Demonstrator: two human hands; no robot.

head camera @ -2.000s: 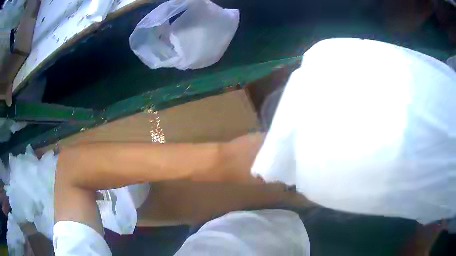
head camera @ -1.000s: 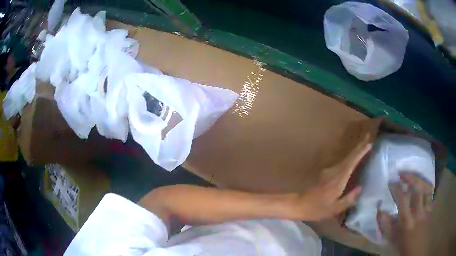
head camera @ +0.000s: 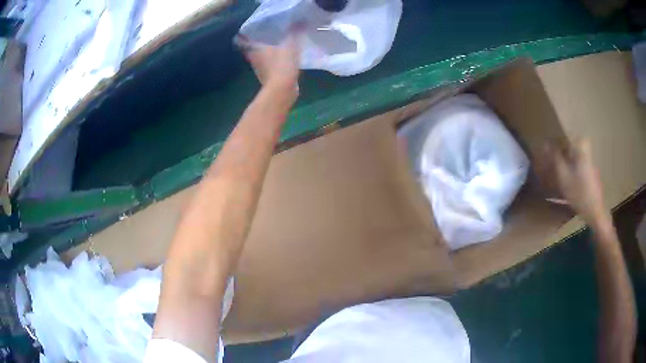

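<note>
An open white bagged product (head camera: 368, 32) lies on the dark belt at the top. My left hand (head camera: 276, 64) is at its left side, fingers on the bag's rim. An open-topped brown carton (head camera: 542, 106) lies at the right of centre, holding a round product in a white bag (head camera: 474, 170) with the plastic gathered on top. My right hand (head camera: 577, 177) is blurred at the carton's right wall, fingers apart; its grip is unclear.
Crumpled white poly bags (head camera: 71, 305) lie at the lower left on the cardboard table cover (head camera: 319, 234). A green conveyor frame rail (head camera: 340, 117) runs behind the cover. A white-topped table (head camera: 78, 78) stands beyond the belt at the upper left.
My left hand has moved from the bagged product at the right to the one on the belt. My right hand has moved off the bagged product to the carton's side. The camera view has turned.
</note>
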